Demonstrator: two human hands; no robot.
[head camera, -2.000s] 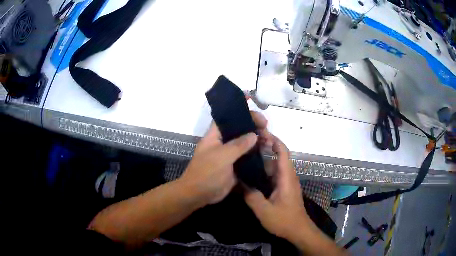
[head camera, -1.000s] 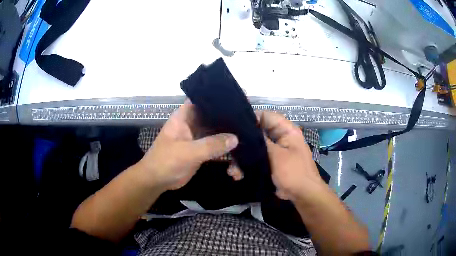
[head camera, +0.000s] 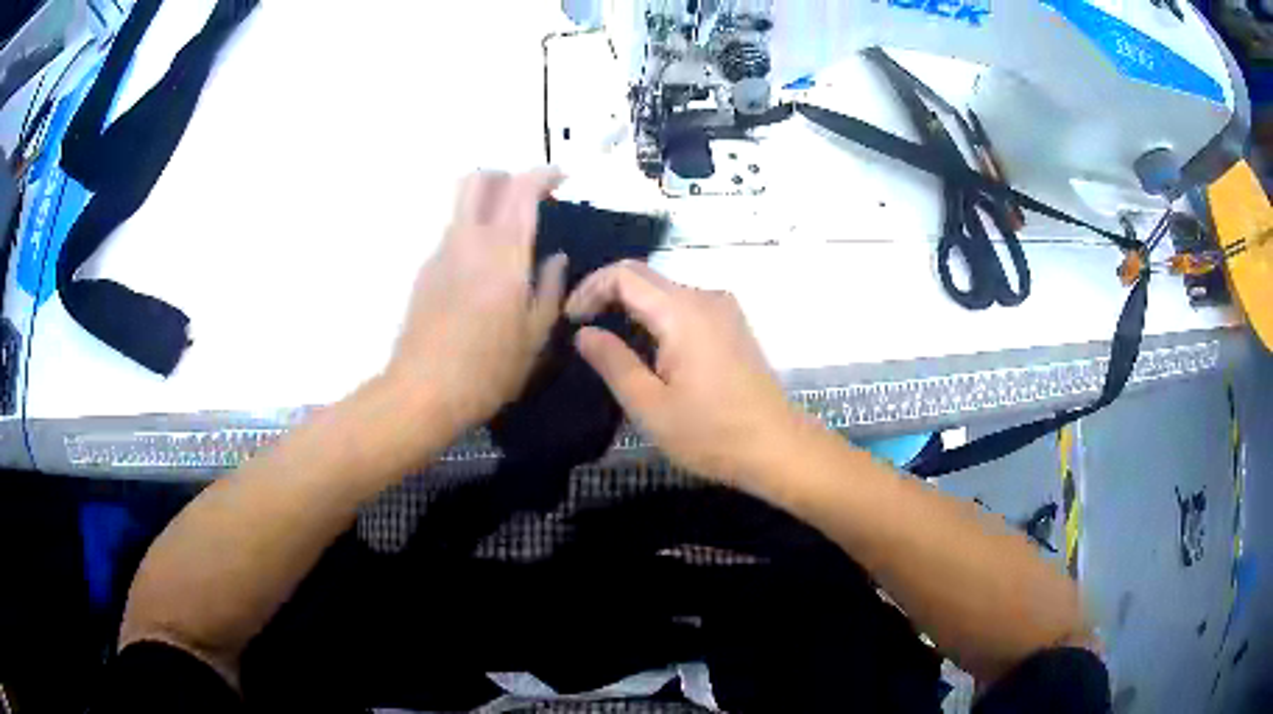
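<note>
A black rib band (head camera: 566, 398) runs from the white table over its front edge toward the black cloth on my lap. My left hand (head camera: 482, 300) lies over the band's left side, blurred, with its fingers pointing up the table. My right hand (head camera: 684, 356) is at the band's right side, thumb and fingers bent against it. Both hands are on the band, left of and below the presser foot area (head camera: 691, 133) of the sewing machine. The left fingertips are blurred.
Black shears (head camera: 977, 237) lie right of the needle plate. Binding tape (head camera: 1054, 212) crosses them to the orange tape guide (head camera: 1134, 262), by a yellow disc (head camera: 1245, 244). Spare black bands (head camera: 119, 230) lie at the left. A graduated ruler (head camera: 894, 400) runs along the front edge.
Both hands have moved forward with the band, from above the lap onto the table. My left hand has turned from holding the band's side to lying over it. The camera view has also shifted.
</note>
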